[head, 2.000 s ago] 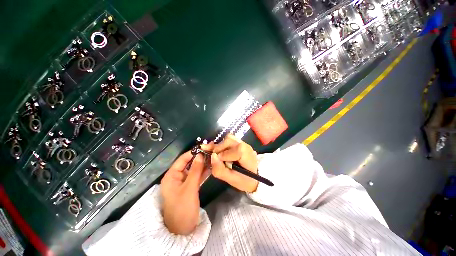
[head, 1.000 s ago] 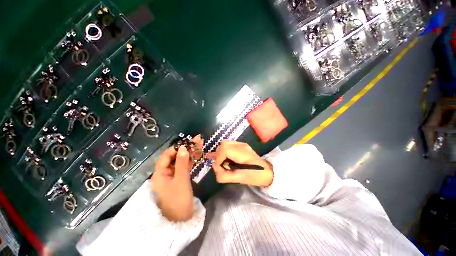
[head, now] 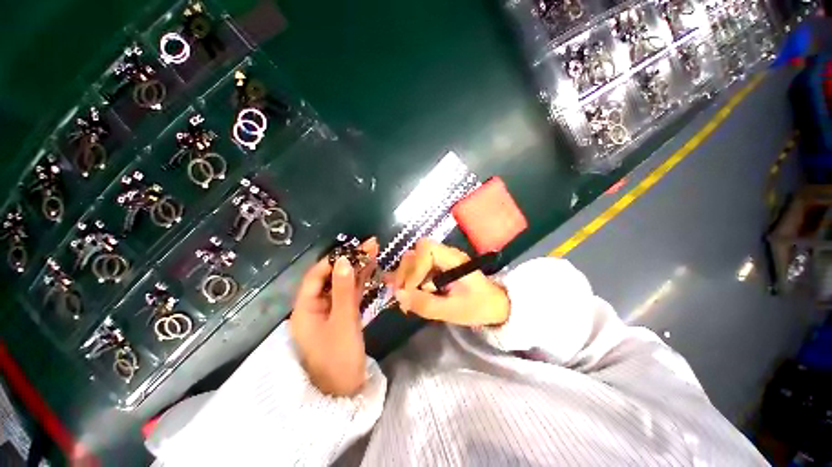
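My left hand (head: 330,310) holds a small dark unit with silver dots (head: 349,253) between thumb and fingers. My right hand (head: 449,287) holds slim dark tweezers (head: 468,271), their back end pointing up and right; the tips are hidden or too small to tell. The right fingertips are close to the unit; I cannot tell if they touch it. A white strip with rows of small black marks (head: 429,196) lies on the green mat beyond my hands, its near end partly hidden by them. A red square pad (head: 491,215) lies beside the strip, at its right.
A clear blister tray (head: 319,137) at the left holds several units with paired rings. Shiny, filled clear trays (head: 593,164) stand at the upper right near the bench edge. A red edge (head: 41,406) runs at the lower left. Beyond the bench are grey floor and a yellow line (head: 657,173).
The tweezers' back end has swung from lower right to upper right. Both hands first shifted left, then slightly back right. More of the strip shows than two seconds ago.
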